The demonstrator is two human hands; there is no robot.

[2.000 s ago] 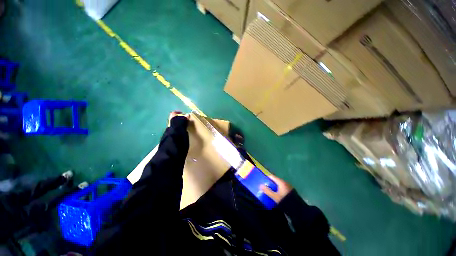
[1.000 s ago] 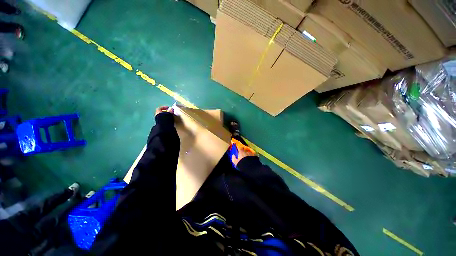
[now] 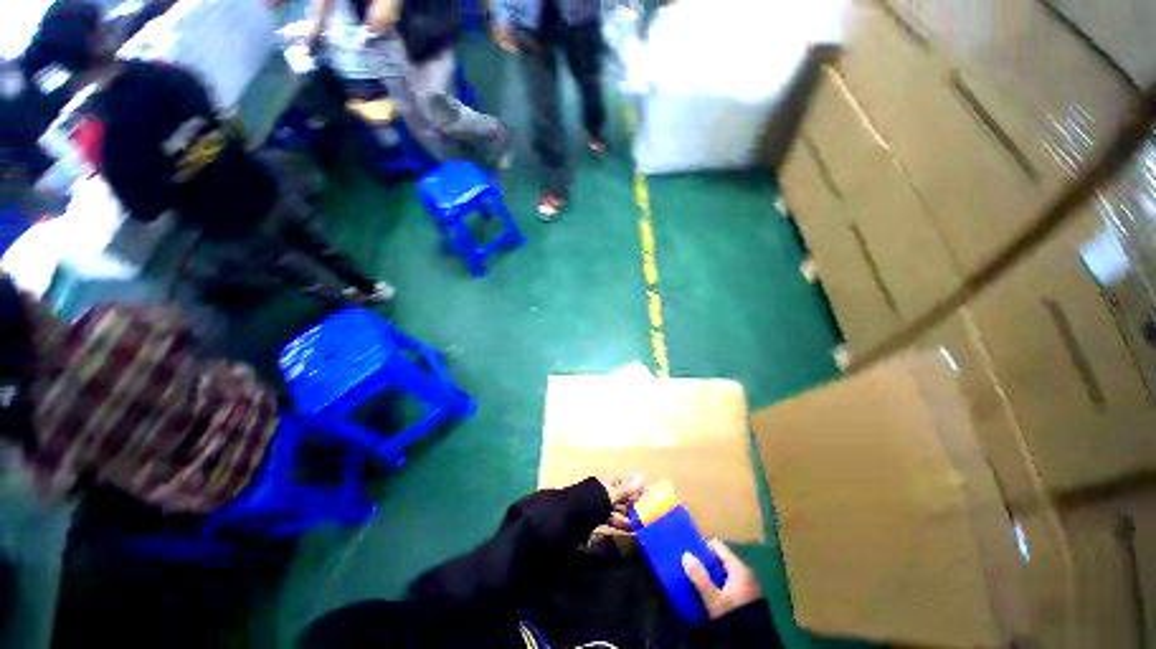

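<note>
The brown carton (image 3: 653, 437) is in front of my body, with a broad panel facing up and a bright patch of light on it. The tape dispenser (image 3: 676, 558), blue with an orange-yellow end, is over the carton's near edge. My right hand (image 3: 725, 581) holds its blue body. My left hand (image 3: 619, 497) is at the orange-yellow end, its fingers beside or touching it; the blur hides which. No tape strip can be made out.
Flat carton blanks (image 3: 875, 507) lean at the right against large stacked cartons (image 3: 887, 216). Blue stools (image 3: 361, 368) stand at the left near seated people. A person stands ahead beside a white-wrapped load (image 3: 710, 89). A yellow line (image 3: 650, 266) runs ahead on the green floor.
The view has swung up and forward. The carton now shows a broad face ahead of me. My left hand has left the carton's far corner and come to the dispenser, beside my right hand.
</note>
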